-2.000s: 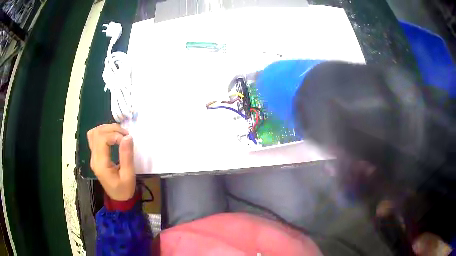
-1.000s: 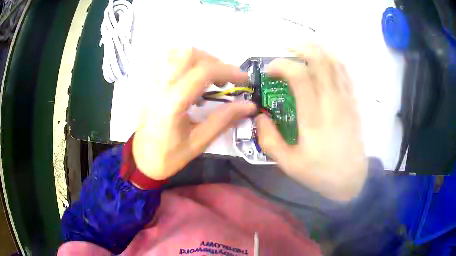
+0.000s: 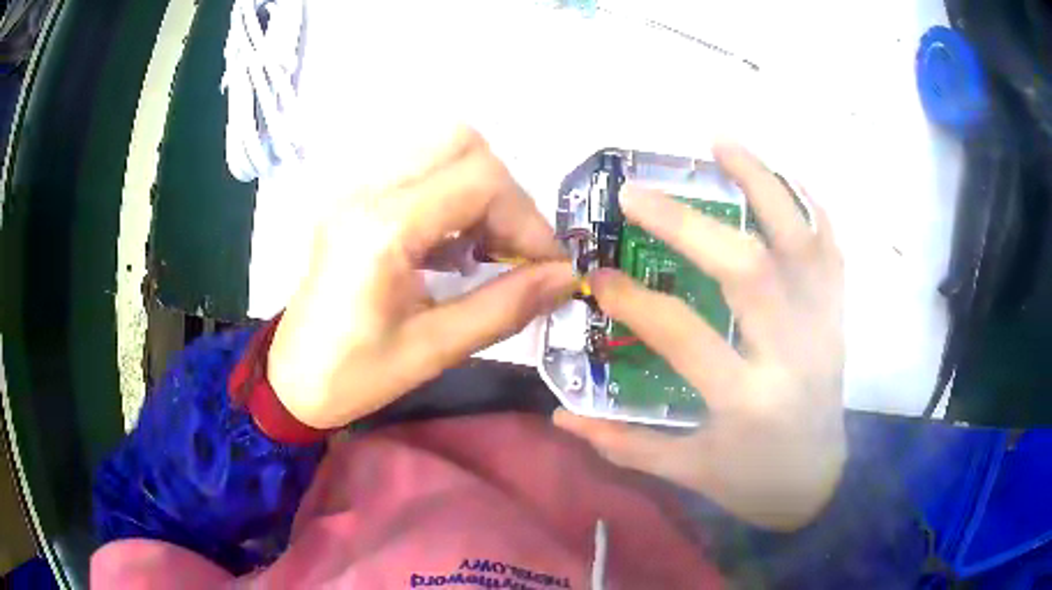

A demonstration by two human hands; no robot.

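Note:
The white housing (image 3: 569,394) lies open on the white sheet, with the green circuit board (image 3: 658,375) inside. Yellow and dark lead wires (image 3: 504,259) come out at the housing's left side; a red wire shows lower down. My left hand (image 3: 404,282) pinches the wires between thumb and index finger at the housing's left edge. My right hand (image 3: 738,334) lies over the board and holds the housing, its index fingertip at the wires and its thumb at the lower edge. The fingers hide part of the board and the wire ends.
The coiled white power cord (image 3: 263,92) lies at the upper left. A screwdriver (image 3: 692,42) lies at the top, its handle cut off by the frame. The blue end of the heat gun (image 3: 952,75) is at the upper right. A green conveyor belt (image 3: 81,265) runs along the left.
The large black and blue tool has moved off the board to the right. Both hands have come onto the housing, and my left fingers have closed in on the wires at its left side.

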